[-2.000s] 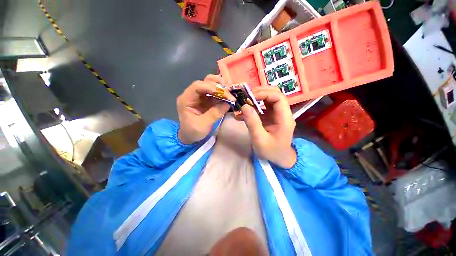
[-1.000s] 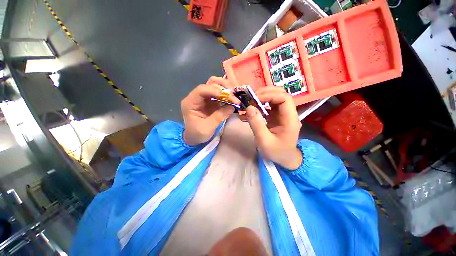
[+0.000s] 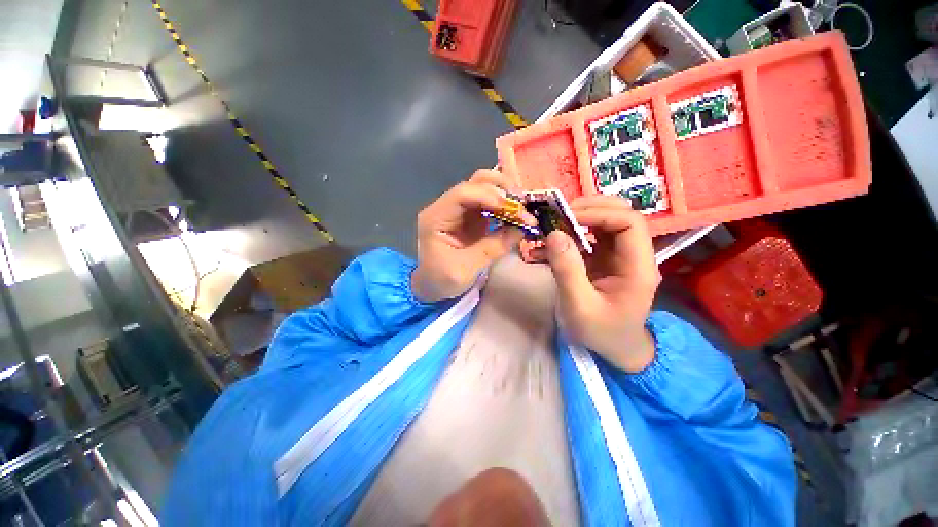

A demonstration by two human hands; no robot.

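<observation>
My left hand (image 3: 463, 235) pinches a small piece with an orange-gold flex cable (image 3: 511, 210) between thumb and fingers. My right hand (image 3: 609, 270) holds a small white-edged housing with a dark inside (image 3: 555, 216), tilted, its thumb on the near face. The two pieces meet between my hands above my lap; the fingers hide whether they are joined. Just beyond my hands lies the long salmon-red parts tray (image 3: 763, 132), with green circuit boards in white frames (image 3: 623, 165) in two of its compartments.
The tray rests tilted over a white bin (image 3: 658, 23). A red stool (image 3: 759, 292) stands below it at right. A small parts box (image 3: 773, 31) is at top right. Another red tray (image 3: 478, 31) lies by the yellow-black floor tape. Clear plastic bags (image 3: 897, 448) lie at lower right.
The whole view has shifted, so hands and tray appear further right and slightly lower. My hands keep the same hold, with only slight movement of the pieces.
</observation>
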